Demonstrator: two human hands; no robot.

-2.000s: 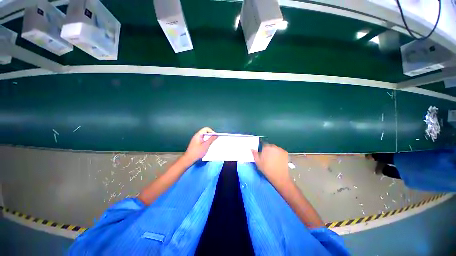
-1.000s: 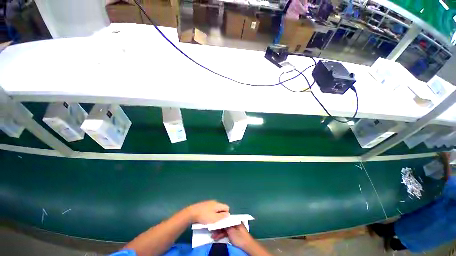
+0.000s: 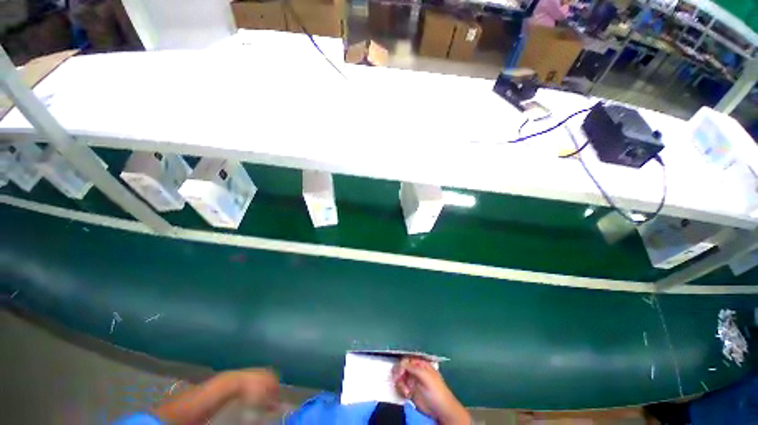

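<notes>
A white box or folded card piece (image 3: 370, 378) is held at my waist against the near edge of the belt, with a thin edge or flap along its top. My right hand (image 3: 420, 383) is on its right side, fingers curled at its face. My left hand (image 3: 253, 388) is blurred and away from the piece, to its left; whether it holds anything cannot be told. The lower part of the piece is cut off by my blue smock.
The green belt (image 3: 274, 307) bears thin white slivers and a pale heap (image 3: 731, 337) at right. White boxes (image 3: 218, 192) stand on the far belt beyond a pale rail (image 3: 415, 261). A white shelf (image 3: 274, 100) holds black units (image 3: 622, 134) and cables. A blue sleeve (image 3: 731, 407) shows at lower right.
The view has tilted up to the shelf, then swung slightly left. My left hand has left the white piece and moved left; my right hand remains on it.
</notes>
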